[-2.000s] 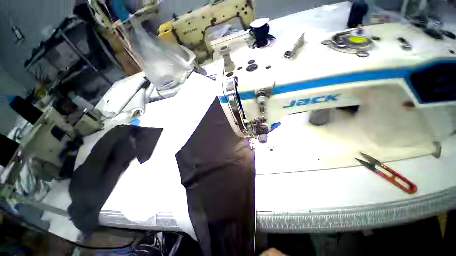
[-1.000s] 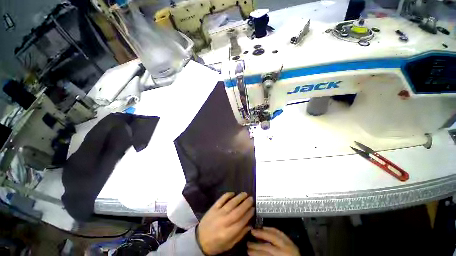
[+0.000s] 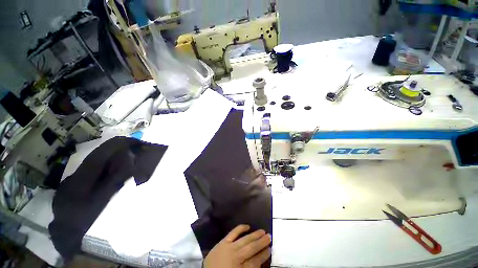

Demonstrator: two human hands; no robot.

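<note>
The dark garment panel (image 3: 225,172) lies flat on the white table, its right edge running up to the needle area at the left end of the white JACK sewing machine (image 3: 361,137). My left hand (image 3: 238,251) lies on the panel's lower part near its right edge, fingers somewhat apart, pressing on the cloth. The presser foot area (image 3: 270,175) meets the panel's edge; the needle is too small to make out. My right hand is not in view.
Another dark cut piece (image 3: 99,178) lies on the left. Thread snips with red handles (image 3: 416,231) lie at the right. A crumpled clear plastic bag (image 3: 175,73), a cream second machine (image 3: 238,39) and a black thread spool (image 3: 384,51) are behind.
My left hand came onto the panel and stays there. My right hand, at the panel's lower edge a second ago, is out of view. The camera view has shifted, so the machine sits lower.
</note>
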